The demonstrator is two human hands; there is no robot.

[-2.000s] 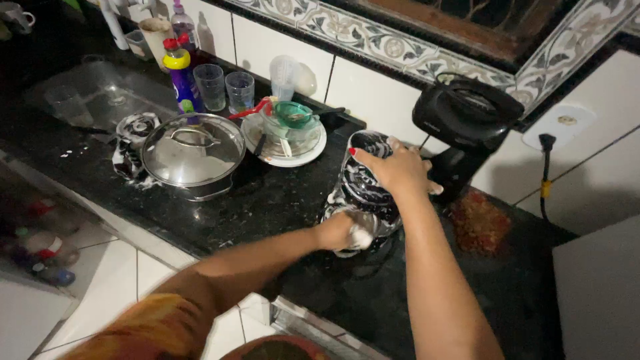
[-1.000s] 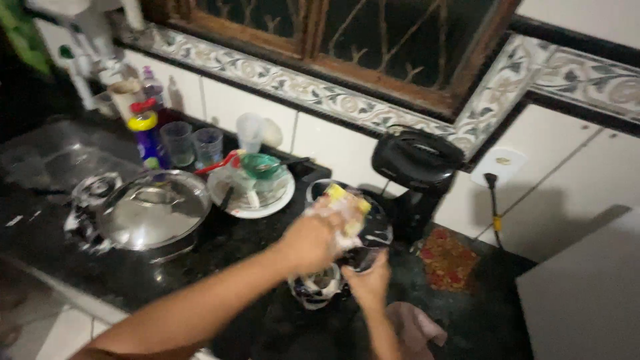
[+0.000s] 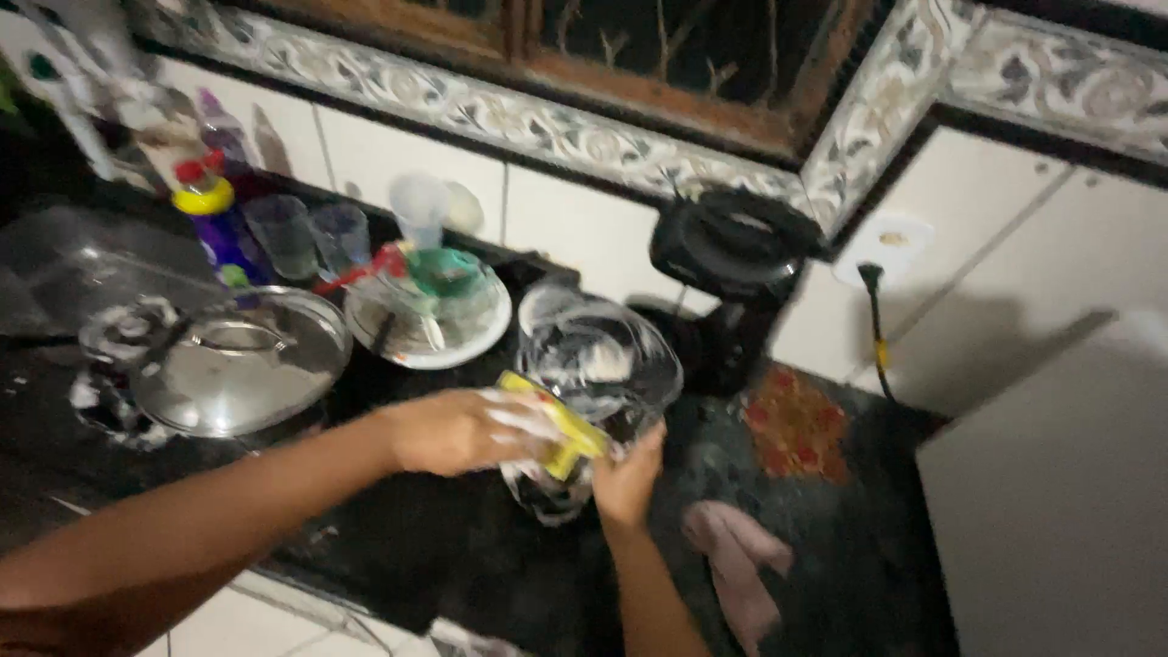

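Note:
My left hand, with foam on its fingers, holds a yellow sponge against the near side of a foam-smeared, see-through round container. Gripping the near right rim of that container is my right hand. The container appears tilted, its mouth facing up and toward me. Just below it, partly hidden by the sponge, is another foamy item whose kind I cannot tell. Blur hides the fine finger contacts.
Left stand a steel pan with lid, a white plate holding a green bowl, plastic cups and a purple bottle. A black coffee maker stands behind right, near a red mat and a pink cloth.
The sponge in my left hand has moved from inside the container's mouth to its near side. My right hand has gone from the top rim, two seconds ago, to the near right side.

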